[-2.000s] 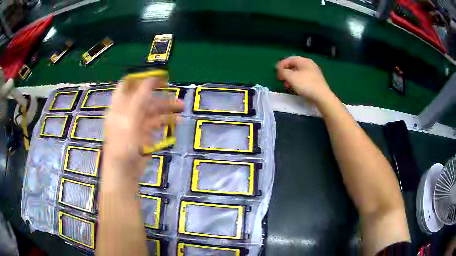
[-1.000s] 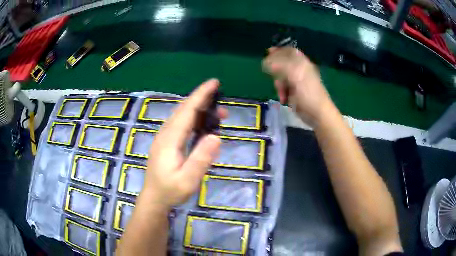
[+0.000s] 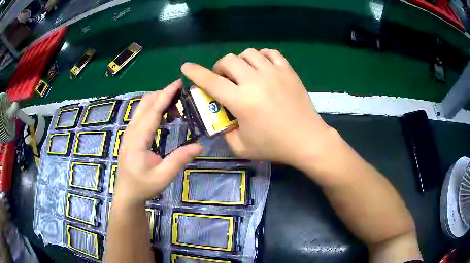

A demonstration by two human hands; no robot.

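My right hand (image 3: 268, 105) is shut on a device body (image 3: 212, 114) with a yellow-white face and a round dark mark, held tilted above the frame tray. My left hand (image 3: 149, 144) is beside it, thumb and fingers around a dark part (image 3: 191, 114) that touches the body's left side; whether this is a separate frame is unclear. Below lies the translucent frame tray (image 3: 51, 190), with rows of open yellow-and-black front frames (image 3: 214, 187). My hands hide some of its pockets.
Beyond the white edge (image 3: 355, 105) runs the green belt (image 3: 170, 56), with yellow-edged units (image 3: 124, 59), a red tray (image 3: 35, 62) and dark units (image 3: 366, 40). A black slab (image 3: 420, 150) and a fan (image 3: 456, 198) are at right. A grey post (image 3: 458, 95) stands behind; another fan (image 3: 7, 120) is at left.
My right hand has come back from the belt to my left hand, now with the yellow-white device body. The yellow-edged unit near the tray's back edge two seconds ago is gone from there.
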